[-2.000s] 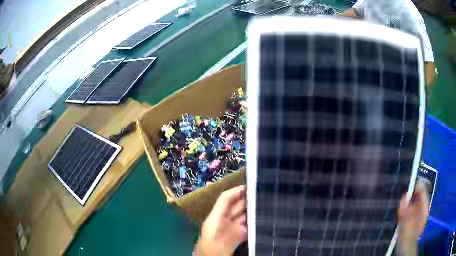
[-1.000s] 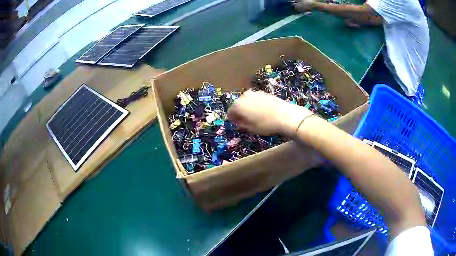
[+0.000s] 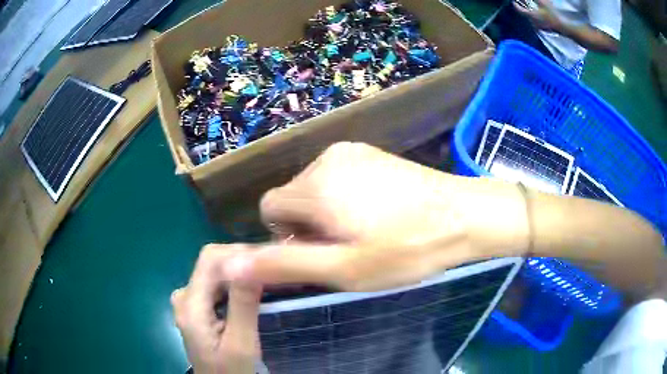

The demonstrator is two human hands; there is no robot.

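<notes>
A solar panel (image 3: pixel 351 329) with a white rim is held low in front of me, tilted, its lower part cut off by the picture edge. My left hand (image 3: pixel 223 307) grips its upper left corner. My right hand (image 3: pixel 366 219), blurred, reaches across above the panel's top edge with curled fingers close to my left hand. A thin wire glint shows at its fingers, like a binder clip's handle; the clip body is hidden. The cardboard carton (image 3: pixel 329 124) of multicoloured binder clips (image 3: pixel 292 88) stands just beyond my hands.
A blue plastic basket (image 3: pixel 475 124) with panels (image 3: pixel 537 157) is at right, another blue container (image 3: pixel 534 329) below. At left, a panel (image 3: pixel 69 135) and black cable (image 3: pixel 132 77) lie on a cardboard sheet (image 3: pixel 22 212). More panels (image 3: pixel 121 22) lie behind. A person's arm (image 3: pixel 578 29) shows top right.
My right hand has left the clips in the carton and come back to the panel's top edge beside my left hand. The panel, lowered since the earliest frame, shows more now. The view has shifted.
</notes>
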